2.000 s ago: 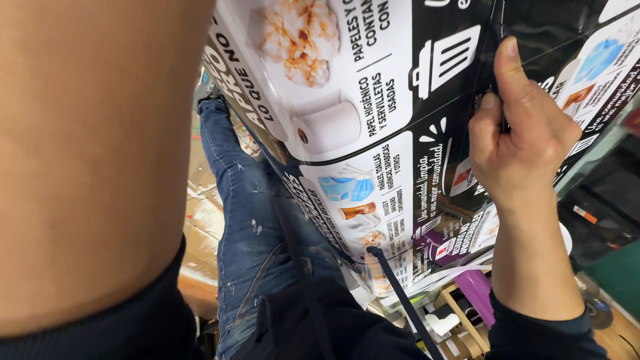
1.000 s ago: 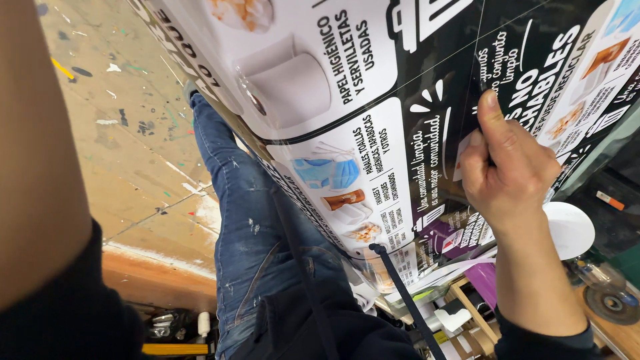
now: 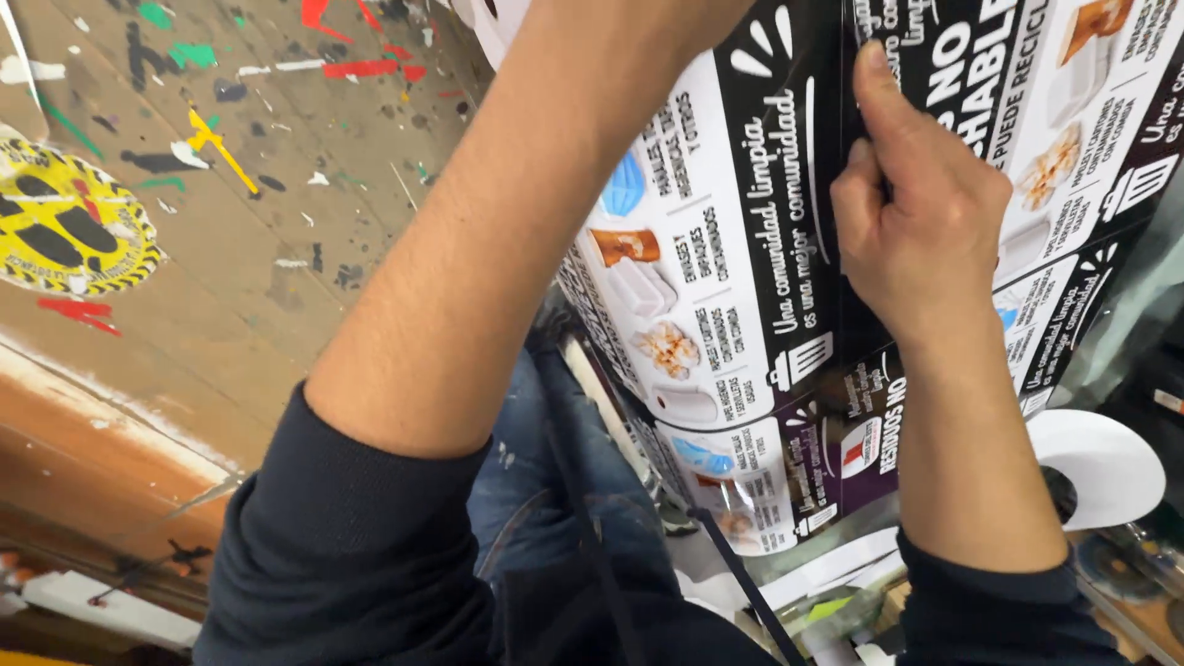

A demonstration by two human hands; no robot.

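A glossy printed plastic sheet (image 3: 786,194), with black, white and purple panels, lies in front of me, its left side curving down. My right hand (image 3: 916,194) is on its black part. The fingers are curled and the thumb points up along a thin line in the sheet; the fingertips and what lies beneath them are hidden. From the lower left my left forearm reaches across the sheet's left side to the top edge, where the left hand is out of view.
Paint marks and a round yellow-and-black sticker (image 3: 69,217) cover the floor (image 3: 305,231) at the left. A white disc (image 3: 1101,467) with a hole lies at the right. Paper scraps (image 3: 832,573) are near the bottom. My jeans (image 3: 573,462) are beside the sheet, and a dark cord hangs in front.
My left forearm has swung from the left side to across the upper middle. The right thumb now lies on a different part of the print. The view has shifted towards the floor.
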